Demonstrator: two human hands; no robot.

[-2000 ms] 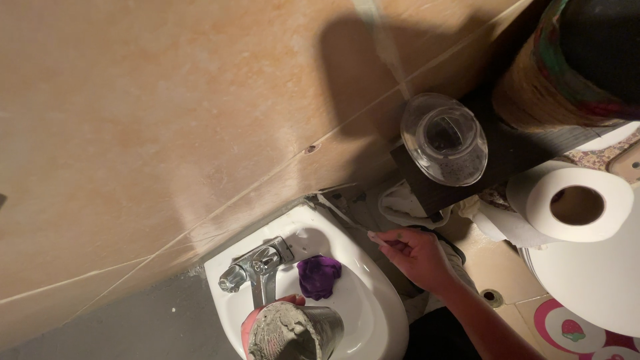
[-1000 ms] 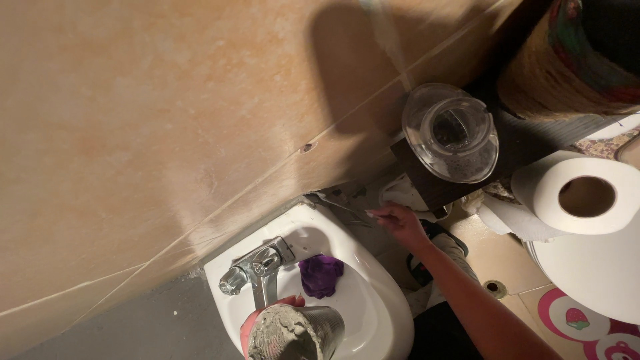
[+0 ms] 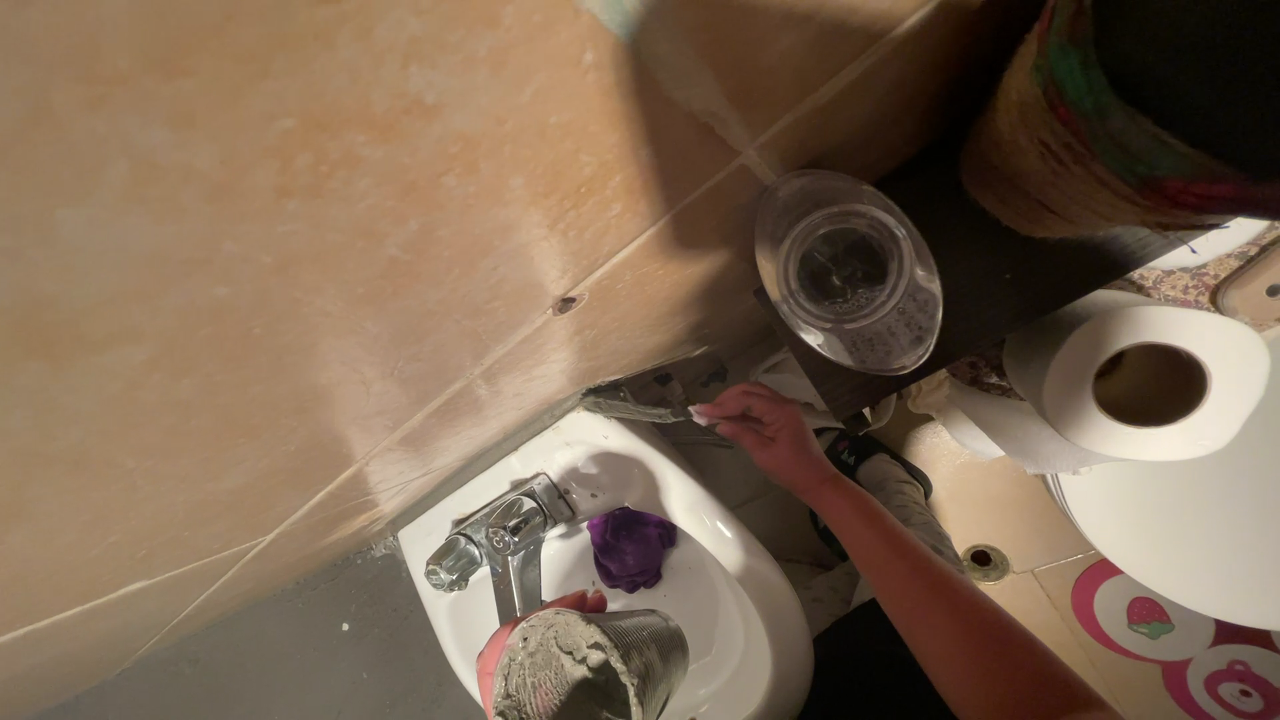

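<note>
My left hand is wrapped around a ribbed cup of wet grey paste, its mouth facing me, over the white ceramic sink. In my right hand is the pale end of a thin tool, perhaps a spatula; its grey-smeared blade lies at the sink's back corner, by the wall. A purple cloth rests inside the basin, next to the chrome faucet. The tool's exact shape is hard to tell.
A clear plastic container stands on a dark shelf just above my right hand. Beyond are a woven basket, a toilet paper roll and a round white lid. The tiled wall borders the sink; a floor drain lies below.
My right hand has shifted slightly up and left toward the wall corner, and more of the tool shows there. My left hand keeps hold of the cup in about the same place.
</note>
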